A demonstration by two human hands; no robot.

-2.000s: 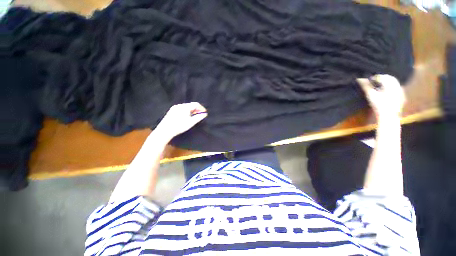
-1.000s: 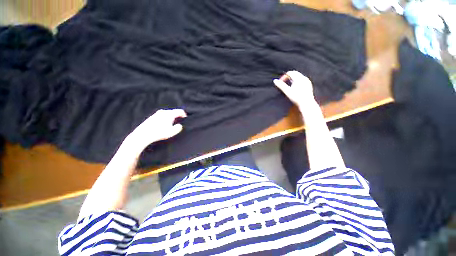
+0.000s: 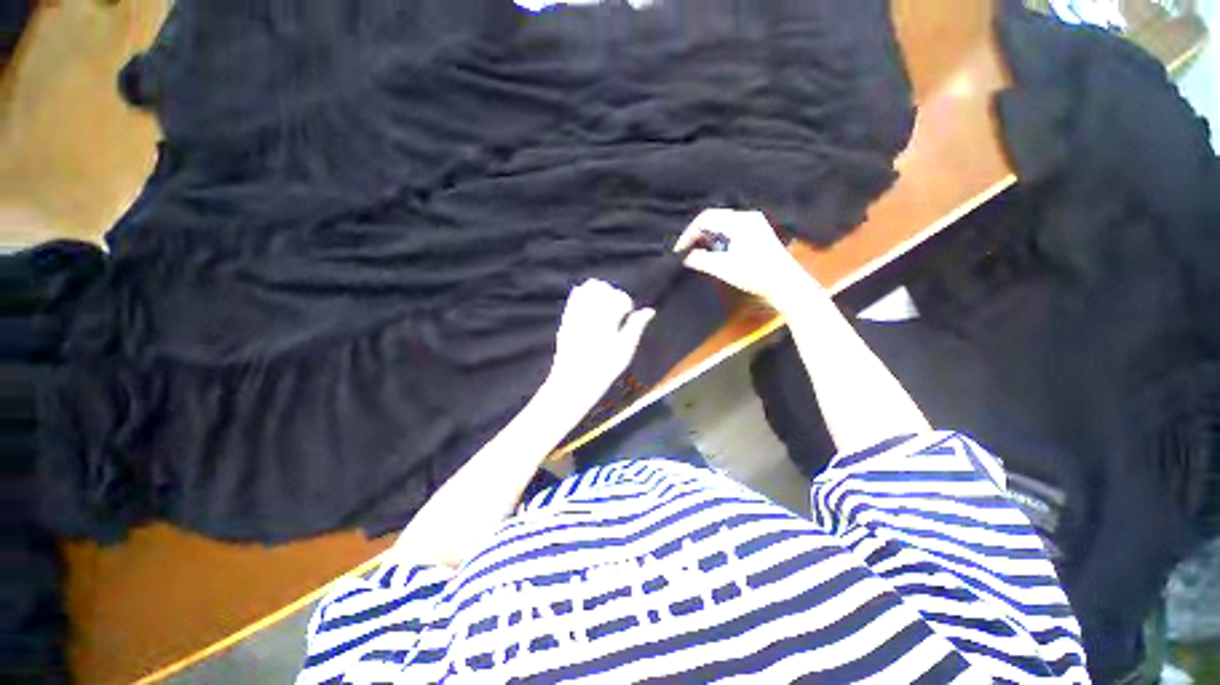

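Observation:
A black dress (image 3: 401, 241) lies spread in loose folds over the orange-brown table. A puckered seam runs across its skirt. My right hand (image 3: 729, 248) pinches the dress's near edge, with a tiny dark tool partly hidden in its curled fingers. My left hand (image 3: 605, 328) is just left of it and nearer to me, with its fingers closed on the same edge. A stretch of black cloth runs between the two hands. The exact finger contact is blurred.
The orange-brown table (image 3: 241, 589) has a pale yellow front edge running diagonally. Another black garment (image 3: 1084, 308) hangs at the right, with a small white patch (image 3: 888, 307) and a lettered tag (image 3: 1033, 497). More black cloth (image 3: 27, 402) lies at the far left. Grey floor shows below.
My view has turned, so the table edge slants more steeply. My left hand has moved right, closer to my right hand, and has closed on the cloth. The near edge is now drawn up between them.

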